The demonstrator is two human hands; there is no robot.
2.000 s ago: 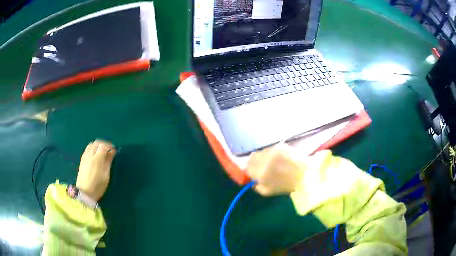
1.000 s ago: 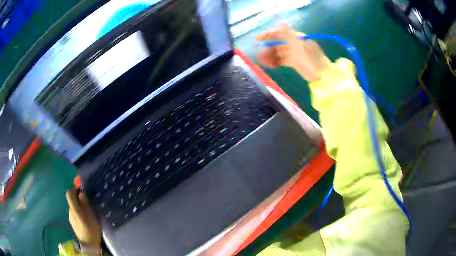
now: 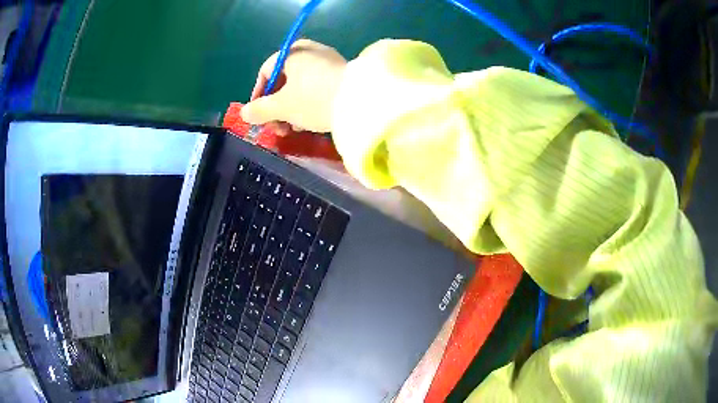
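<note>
An open laptop (image 3: 370, 268) lies on a pale protective sheet (image 3: 429, 358) over an orange-red tray (image 3: 480, 315). It appears turned, with its screen (image 3: 118, 236) at the left showing a black window and a small white box. My right hand (image 3: 303, 86) holds the end of the blue network cable (image 3: 287, 51) at the laptop's right side edge, near the hinge. A clear plug shows at my fingertips; whether it is fully inside the port cannot be told. My left hand is not in view.
The green bench mat (image 3: 149, 63) extends behind the laptop's side. More blue cable loops (image 3: 598, 30) across the upper right, beyond my yellow-green sleeve (image 3: 519, 157). A grey surface (image 3: 705, 181) shows at the right edge.
The view has turned and moved to the laptop's right side. My right hand has brought the cable end from beside the laptop to its side edge. My left hand has left the picture.
</note>
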